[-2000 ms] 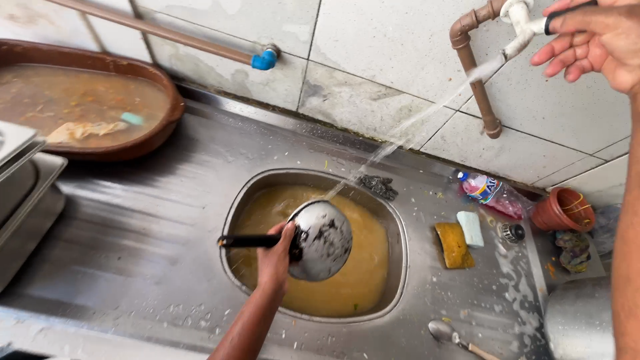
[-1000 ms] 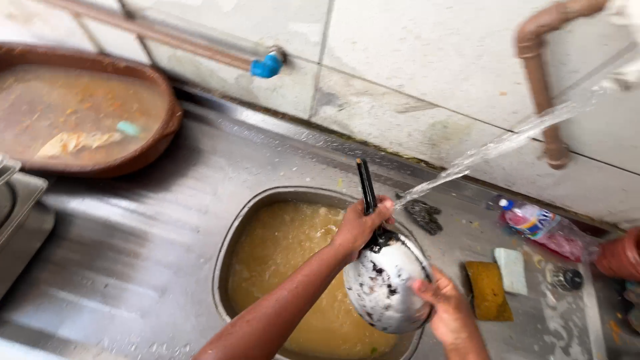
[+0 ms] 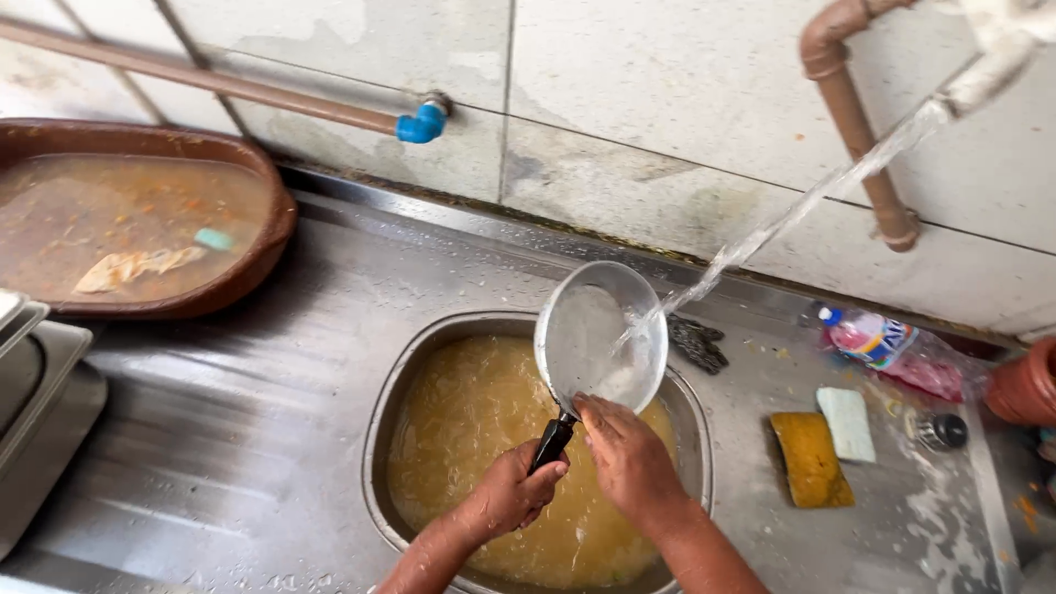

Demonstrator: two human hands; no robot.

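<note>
My left hand is closed round the black handle of a small metal pan, tilted over the sink with its inside showing. My right hand touches the pan's near rim beside the handle, its fingers extended; whether it grips the rim I cannot tell. A stream of water runs from the white tap into the pan. Below, the steel sink basin holds cloudy yellowish-brown water.
Left, a brown oval dish holds murky water; metal containers stand nearer. A dark scouring pad lies behind the basin. Right are a yellow sponge, a pale sponge, a plastic bottle and a reddish-brown pot. Pipes run along the wall.
My right hand has come down from the tap to the pan. The pan has turned from its blackened outside to its inside, and water now runs into it. My left hand is on the handle again.
</note>
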